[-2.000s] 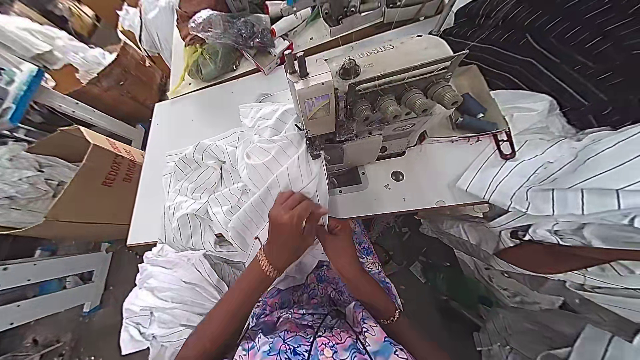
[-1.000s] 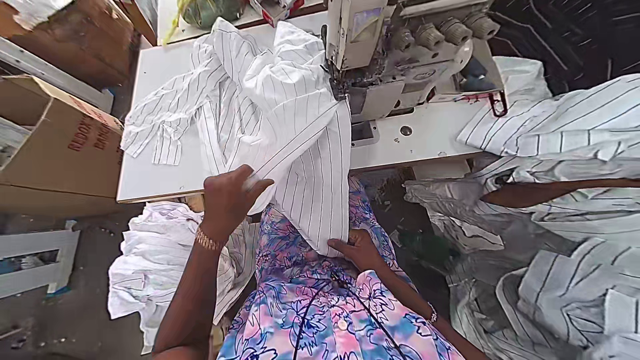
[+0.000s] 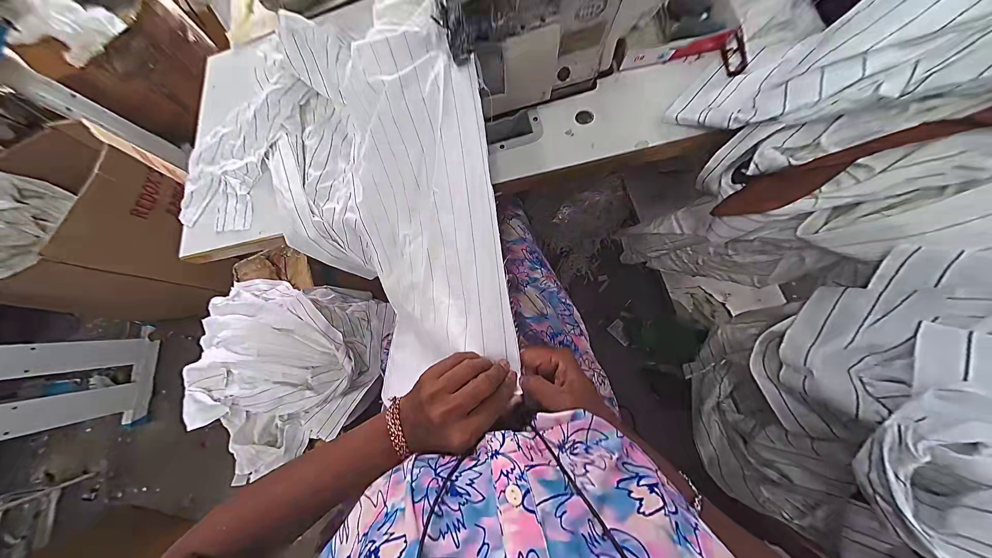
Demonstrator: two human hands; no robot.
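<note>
A white pin-striped fabric piece [image 3: 434,209] runs from the sewing machine [image 3: 535,54] down over the table's front edge toward my lap. My left hand [image 3: 461,399] has its fingers closed on the lower edge of this cloth, near its right corner. Right beside it, my right hand [image 3: 554,380] pinches the same corner. The cloth is drawn fairly flat between the machine and my hands, while its crumpled part lies on the white table [image 3: 225,101] to the left. The upper part of the machine is cut off by the frame.
A heap of white striped cloth [image 3: 279,364] hangs left of my lap. Piles of striped fabric [image 3: 837,333] fill the right side, with a brown strip across them. A cardboard box [image 3: 116,217] and a white metal frame [image 3: 77,380] stand at left. Red scissors handles [image 3: 732,53] lie by the machine.
My left hand has moved from the left side of the cloth to its lower right corner, next to my right hand. The cloth is straighter than before. The view has shifted.
</note>
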